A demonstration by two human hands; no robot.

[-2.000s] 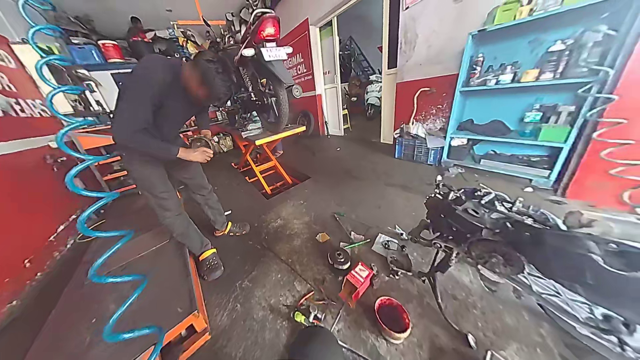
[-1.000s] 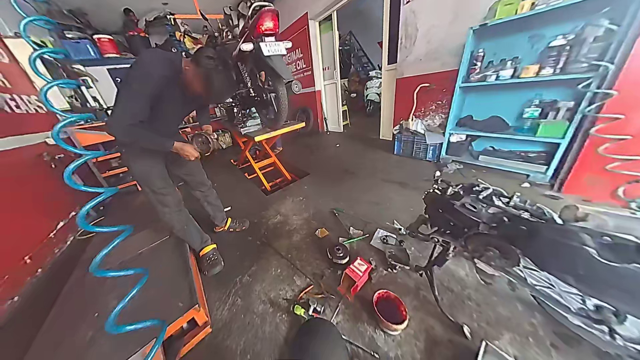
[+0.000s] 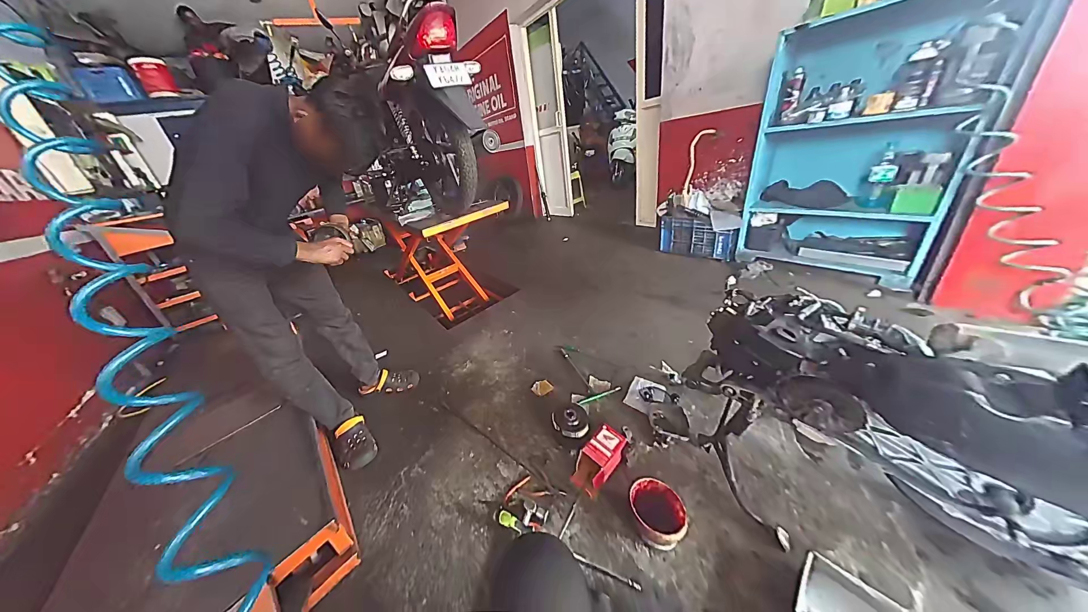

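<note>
Neither of my hands shows in the head view. A dark rounded shape (image 3: 539,574), perhaps my knee, rises at the bottom middle. Just beyond it lie a small yellow-green item (image 3: 508,520) and thin tools on the floor. A red cardboard box (image 3: 600,459) stands open near a round dark metal part (image 3: 570,421). To its right sits a bowl with a red inside (image 3: 659,510). A green-handled tool (image 3: 598,396) rests farther back, beside a paper sheet with small parts.
A partly stripped motorcycle (image 3: 892,399) fills the right side. At left, a person (image 3: 246,187) bends over a part held in the hands. Behind are an orange scissor lift (image 3: 446,263) under another motorcycle, a blue shelf (image 3: 850,127) and a coiled blue air hose (image 3: 127,340).
The person at left has bent farther over, with the head lower and nearer the raised motorcycle. The floor items keep their places.
</note>
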